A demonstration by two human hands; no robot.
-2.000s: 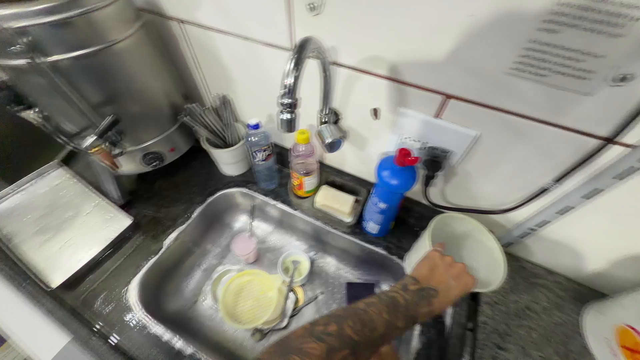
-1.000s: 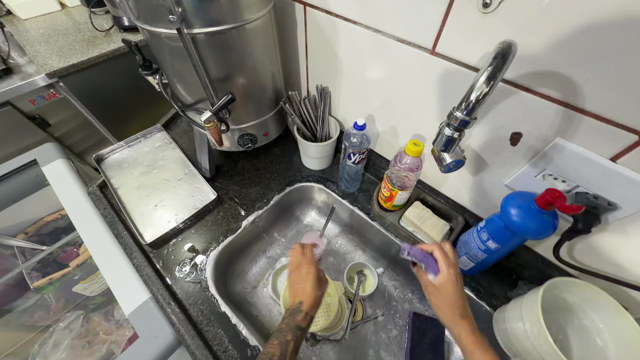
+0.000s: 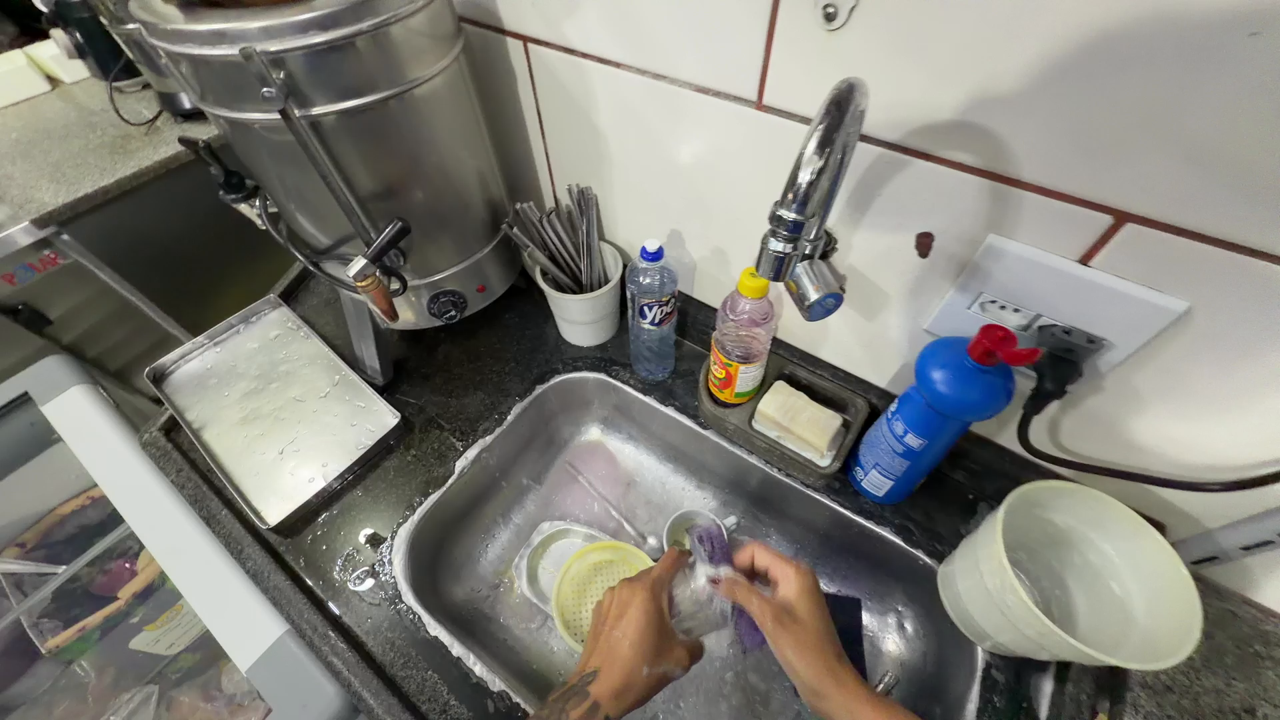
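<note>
Over the steel sink (image 3: 480, 520), my left hand (image 3: 635, 640) grips a small clear cup (image 3: 698, 605). My right hand (image 3: 790, 610) presses a purple sponge (image 3: 710, 545) to the cup's rim. Just left of my left hand, a yellow perforated strainer (image 3: 590, 590) leans on a pale shallow dish (image 3: 555, 555). A small white cup (image 3: 685, 525) stands behind my hands, with a spoon (image 3: 620, 510) lying beside it. Pinkish liquid is spread on the sink floor. A dark pad (image 3: 845, 625) lies partly hidden behind my right hand.
Behind the sink stand a chrome faucet (image 3: 815, 200), a cutlery cup (image 3: 585, 300), two clear bottles (image 3: 653, 325) (image 3: 740, 345), a soap bar (image 3: 797, 420) in its tray and a blue bottle (image 3: 915, 425). A white bucket (image 3: 1065, 580) is at right, a metal tray (image 3: 275, 405) and steel urn (image 3: 350, 150) at left.
My hands have come together at a clear cup; one second ago they were apart, with the purple sponge in my right hand. The pink liquid has spread on the sink floor.
</note>
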